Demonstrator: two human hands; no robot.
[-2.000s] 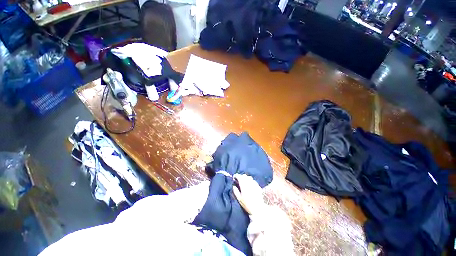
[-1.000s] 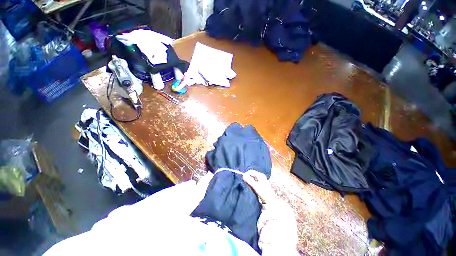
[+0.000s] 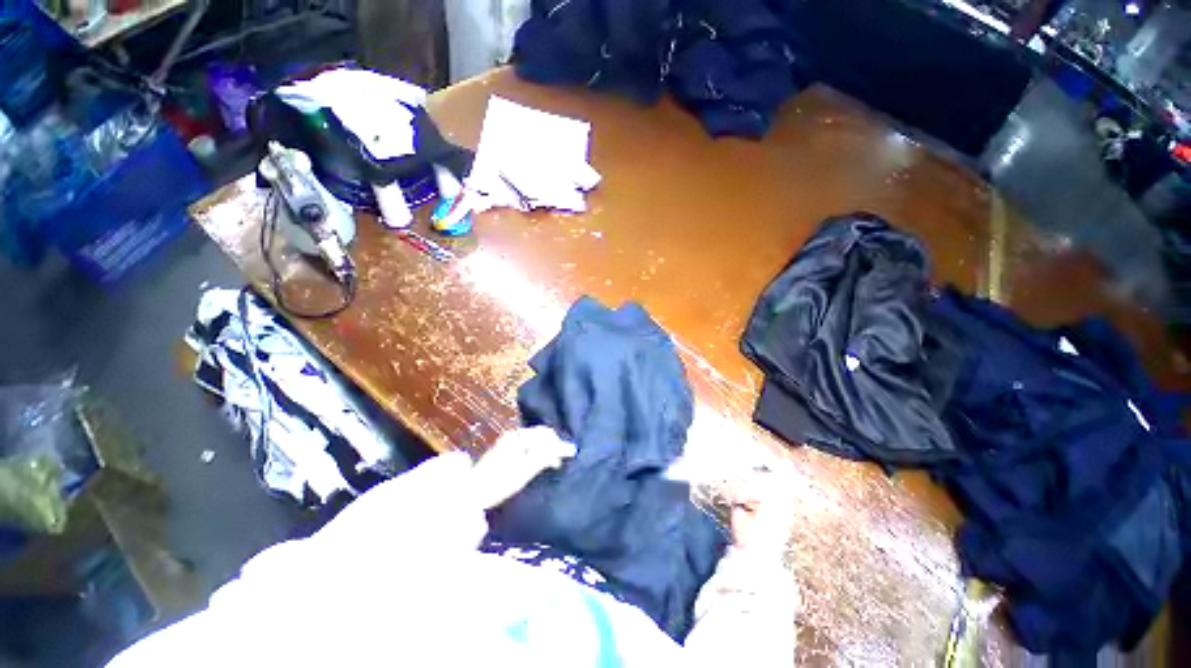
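A dark blue-grey garment (image 3: 607, 392) lies bunched at the table's near edge, its lower part running toward my body. My left hand (image 3: 523, 463) is at the garment's left side, overexposed; its fingertips meet the cloth, but its grip cannot be made out. My right hand (image 3: 758, 512) is at the garment's lower right edge, washed out by glare, its fingers hard to tell. No pale band shows around the garment. A black jacket (image 3: 849, 339) with shiny lining lies to the right, beside a navy garment pile (image 3: 1071, 457).
The worn brown table (image 3: 679, 235) bears a corded hand tool (image 3: 311, 209), white sheets (image 3: 533, 150) and a blue-white tape roll (image 3: 451, 217) at left. More navy garments (image 3: 738, 65) lie at the far edge. A blue bin (image 3: 131, 209) and black-and-white cloth (image 3: 281, 392) are left.
The pale band around the garment is no longer visible. My right hand has moved right and down from the garment's middle to its lower right edge. My left hand now shows at the left side.
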